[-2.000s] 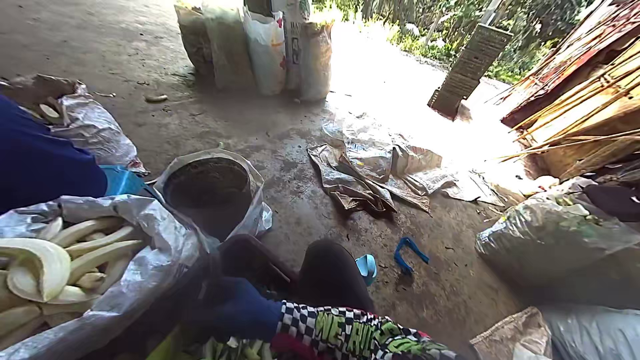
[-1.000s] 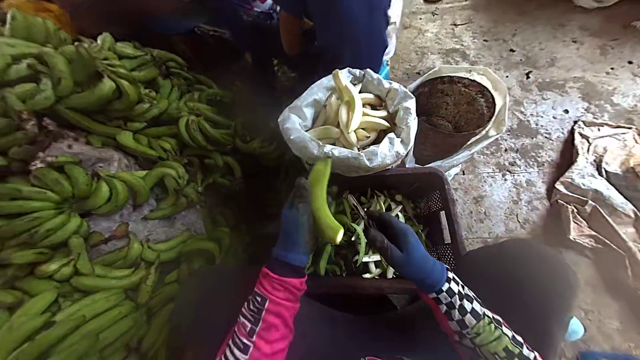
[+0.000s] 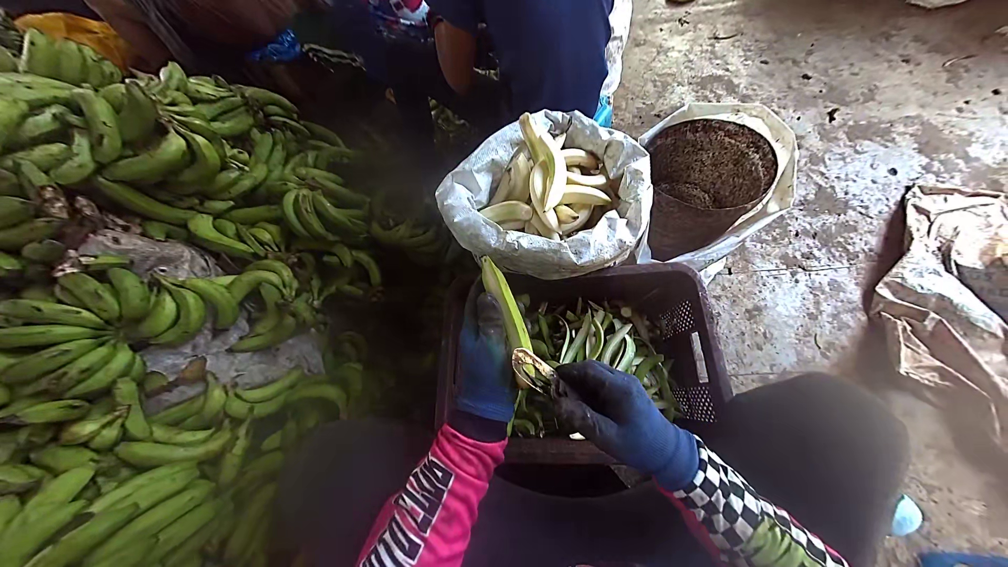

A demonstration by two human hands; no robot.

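Observation:
Over a dark plastic crate (image 3: 583, 450) filled with green peels (image 3: 610, 339), my blue-gloved left hand (image 3: 484, 362) holds a green plantain (image 3: 506, 303) upright and slightly tilted. My right hand (image 3: 622, 417), also gloved, has its fingers closed at the plantain's lower end, beside a strip of loosened, browned peel; whether a small blade is in those fingers cannot be made out. Just beyond the crate stands a white woven sack (image 3: 535, 256) with its edge rolled down, holding peeled plantains (image 3: 551, 177).
Bunches of green plantains (image 3: 157, 315) cover the left side. Right of the sack is a lined round container (image 3: 768, 201) with dark contents. A person in dark blue clothing (image 3: 543, 55) sits beyond the sack. A crumpled brown sack (image 3: 945, 315) lies on the concrete floor.
The view has swung far left since the first frame. Since one second ago, my right hand has come in against the lower end of the plantain, where peel now hangs loose.

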